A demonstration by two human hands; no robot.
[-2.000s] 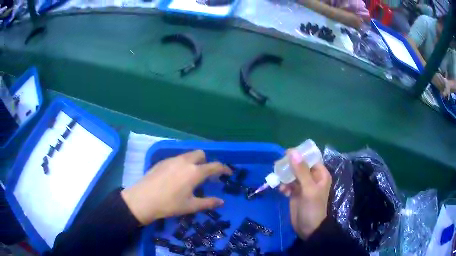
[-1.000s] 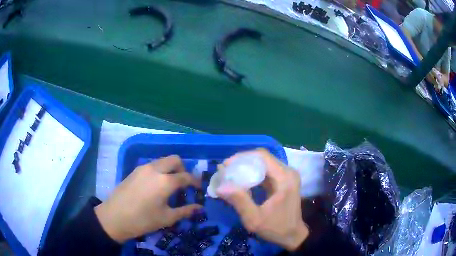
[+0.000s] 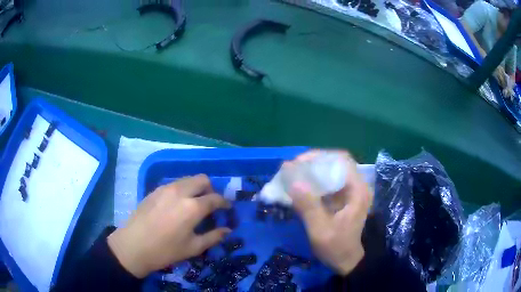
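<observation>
My right hand (image 3: 337,217) grips the translucent white squeeze bottle (image 3: 321,174), tilted with its tip end down to the left over the blue tray (image 3: 228,154). The tip is blurred, near a few small black parts (image 3: 274,211). My left hand (image 3: 168,219) is over the tray's left side, fingers curled around a dark part that is mostly hidden; whether it is gripped is unclear. More glossy black parts (image 3: 277,271) lie heaped loose at the tray's near side. A small pale piece (image 3: 233,187) shows between the hands.
A white-lined tray (image 3: 54,188) with a row of black parts is at left. A clear bag of black parts (image 3: 425,214) and a crinkled clear bag (image 3: 481,236) are at right. Curved black bands (image 3: 240,51) lie on the green conveyor (image 3: 320,85). A person's arm (image 3: 503,77) shows at upper right.
The bottle first moved left toward my left hand, then back right. It is now tilted with its base toward the camera. The bands have shifted left and up in view.
</observation>
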